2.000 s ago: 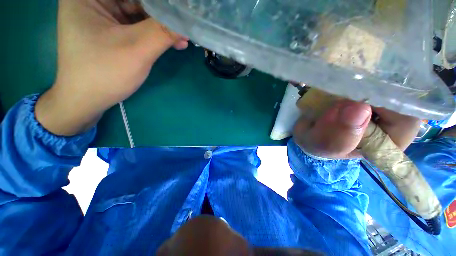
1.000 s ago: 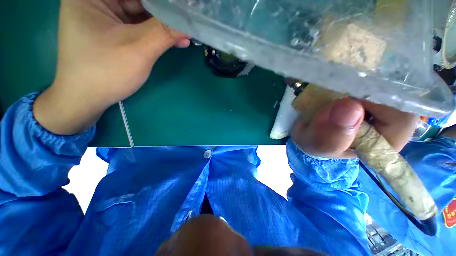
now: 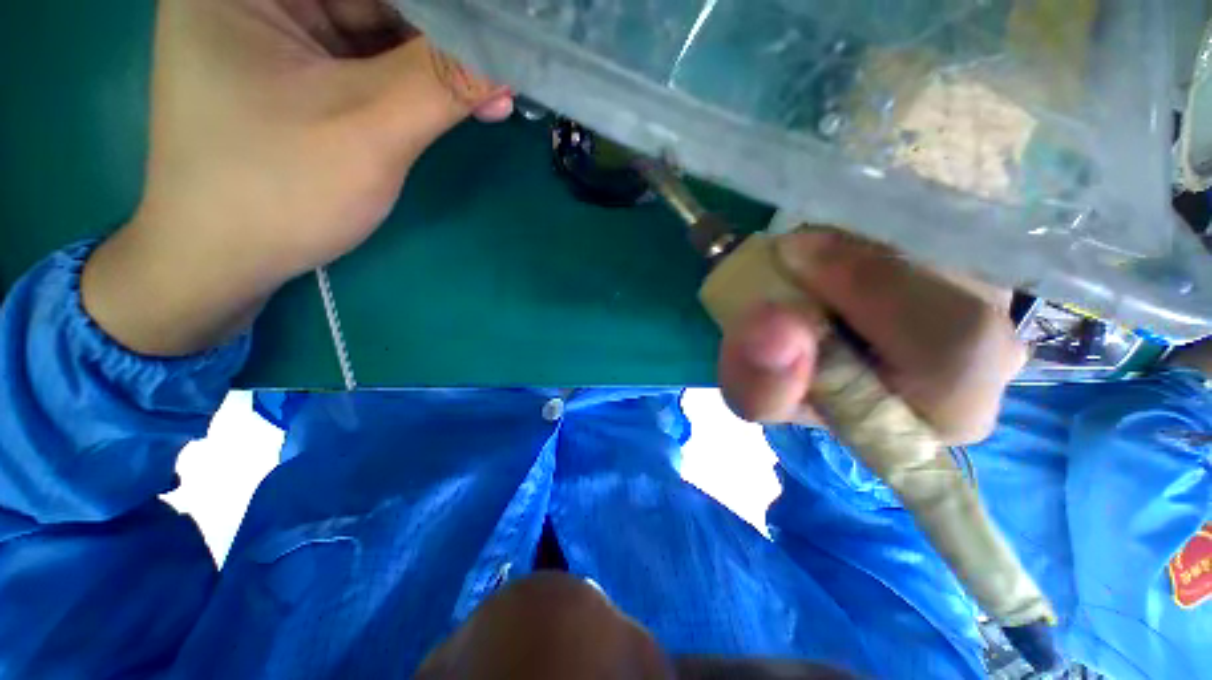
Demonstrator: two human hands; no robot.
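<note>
A black round unit (image 3: 594, 162) sits on the green mat, partly under the clear plastic hood (image 3: 824, 113). My right hand (image 3: 884, 326) holds the soldering iron (image 3: 917, 465) by its tan tape-wrapped handle. The iron's metal shaft points up and left to the unit's right side; its tip is hard to make out at the hood's edge. My left hand (image 3: 273, 146) is at the upper left, beside the unit. Its thumb reaches the hood's rim and its fingertips are hidden, so I cannot tell what it holds.
A tan speckled block (image 3: 968, 133) shows blurred through the hood. A thin pale twisted cord (image 3: 335, 328) lies on the green mat (image 3: 492, 292) near its front edge. A tray with small items (image 3: 1083, 339) is at the right. Another person's blue sleeve (image 3: 1130, 465) is at the right edge.
My right hand has moved left with the iron, bringing its shaft from beside the white pad to the round unit. The white pad is now covered. My left hand has barely moved.
</note>
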